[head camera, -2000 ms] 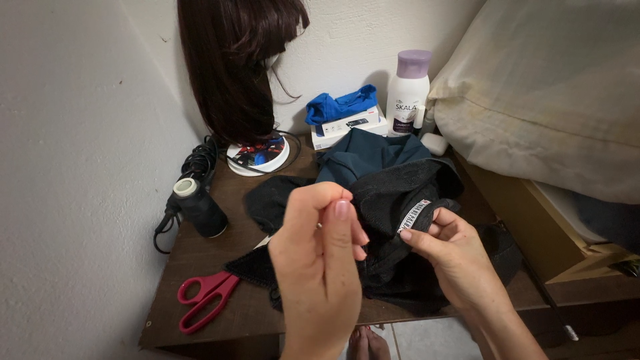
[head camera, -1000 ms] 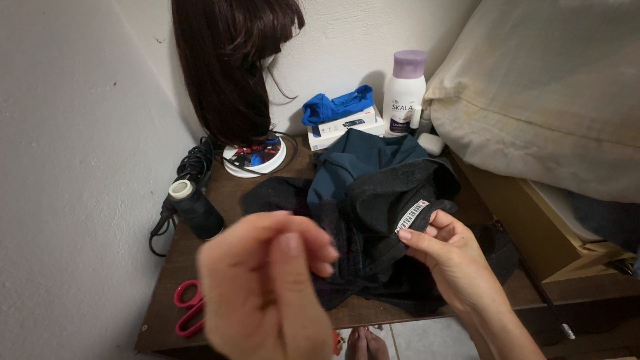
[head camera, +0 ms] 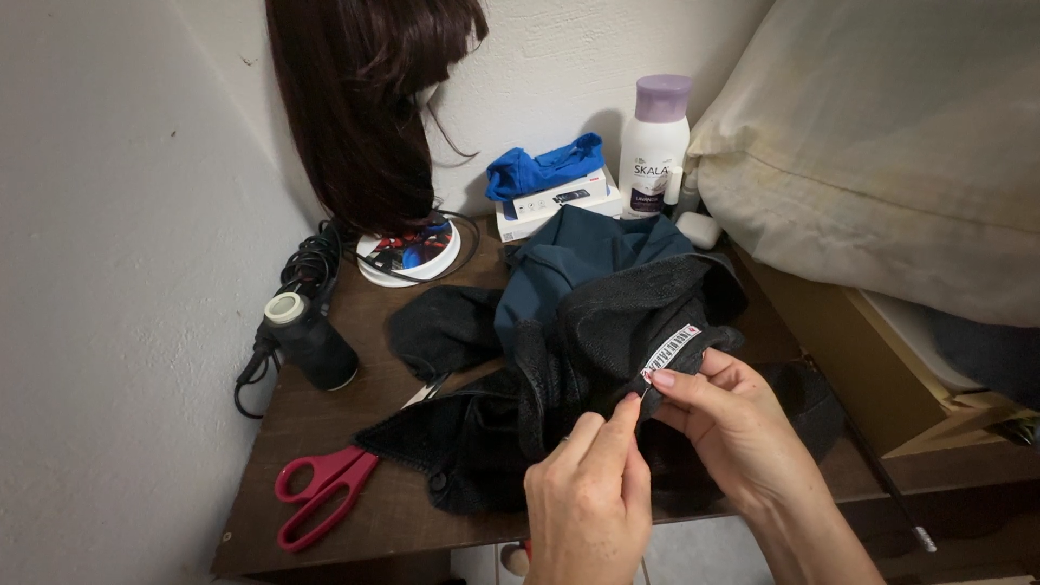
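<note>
A black fabric garment (head camera: 650, 301) with a dark teal lining (head camera: 593, 252) lies bunched on the brown wooden table. My right hand (head camera: 723, 406) pinches its edge, thumb on the end of a white woven label (head camera: 670, 349) that bears writing. My left hand (head camera: 597, 479) meets it there, with a thin needle (head camera: 645, 392) showing at its fingertips; any thread is too fine to see. Scissors with red handles (head camera: 325, 496) lie left of my left hand, their blades partly under the cloth. A spool of black thread (head camera: 313, 345) stands at the table's left side.
Behind the garment are a dark wig (head camera: 366, 106), a round white base (head camera: 410, 256), a coiled black cable (head camera: 313, 268), white boxes (head camera: 561, 203) under blue cloth (head camera: 544, 166) and a lotion bottle (head camera: 654, 150). A large pale fabric bundle (head camera: 877, 154) rests at the right.
My left hand, raised in front of the garment before, has come to the label's end beside my right hand. My right hand keeps its hold on the edge.
</note>
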